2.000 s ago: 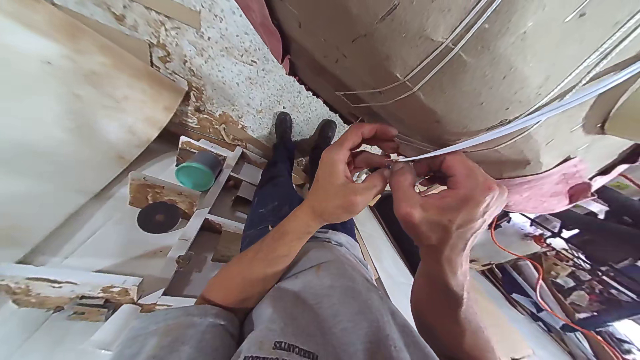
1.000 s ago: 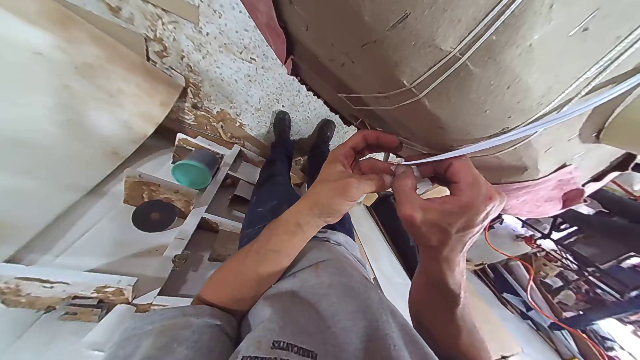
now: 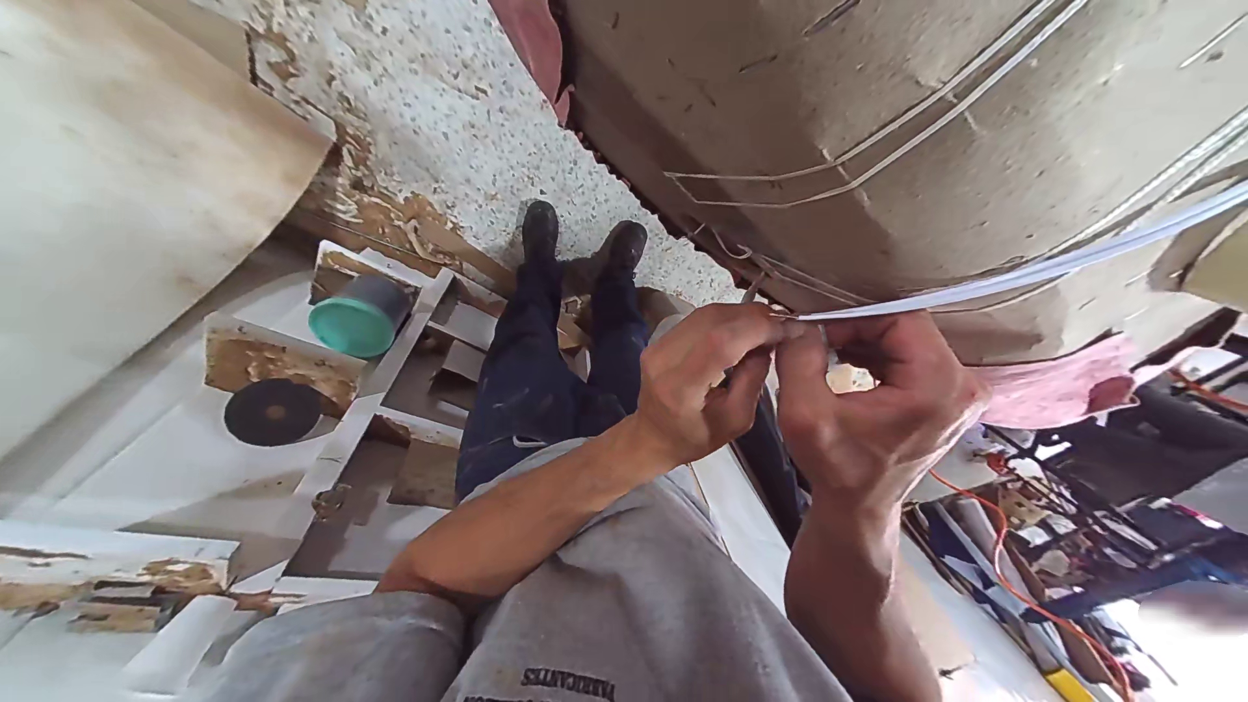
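A bundle of thin white cord (image 3: 1033, 265) runs in from the right edge to my fingertips. My right hand (image 3: 868, 400) pinches it near its narrow end. My left hand (image 3: 707, 375) touches that end with its fingertips, and a small pointed thing sticks up behind its fingers, too small to name. Both hands are close together beside the lower edge of a large curved piece covered in beige material (image 3: 936, 146). A loop of thin string (image 3: 780, 190) lies across this covering, and more thin strands hang near its edge. What my left palm holds is hidden.
A white partitioned frame (image 3: 356, 429) with worn patches stands at the left, bearing a container with a green lid (image 3: 353, 322) and a black disc (image 3: 273, 411). Pink fabric (image 3: 1058, 385) hangs under the covered piece. An orange cable (image 3: 1004, 546) crosses clutter at lower right.
The fingers of my left hand have shifted slightly at the cord's end. Both hands stay close together at the same place by the covered edge.
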